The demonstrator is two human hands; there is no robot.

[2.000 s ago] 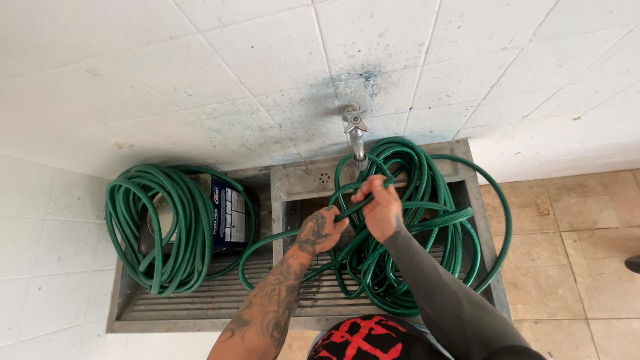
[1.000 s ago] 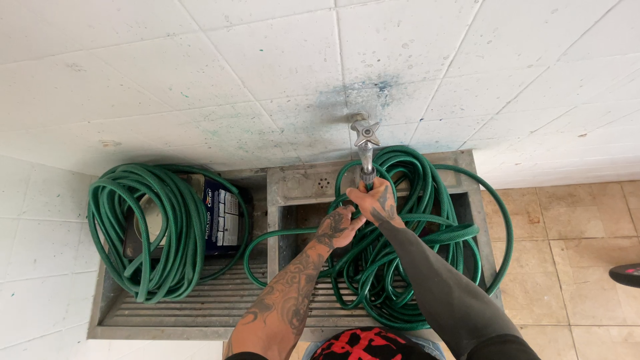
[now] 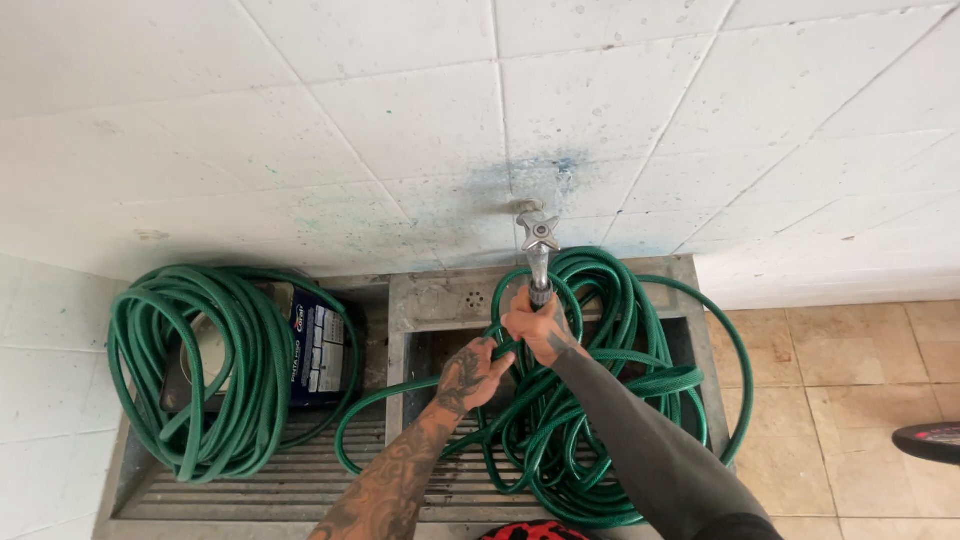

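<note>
My right hand (image 3: 537, 322) grips the green garden hose just under the metal wall tap (image 3: 538, 240), at a grey fitting (image 3: 540, 291) on its spout. My left hand (image 3: 475, 373) is closed around the hose lower and to the left, close to the right hand. Loose loops of green hose (image 3: 652, 382) lie heaped over the basin of the concrete laundry sink, partly under my right forearm. How the hose end sits inside the fitting is hidden by my fingers.
A second coil of green hose (image 3: 202, 420) is draped over a dark blue paint container (image 3: 319, 349) on the sink's ribbed washboard (image 3: 247, 506). The tiled wall (image 3: 420, 127) rises behind. At right is a tiled floor (image 3: 787, 442) with a dark rounded object (image 3: 930, 442) at the edge.
My right hand has risen with the hose from in front of the tap to its spout. My left hand has followed along the hose and stays below it.
</note>
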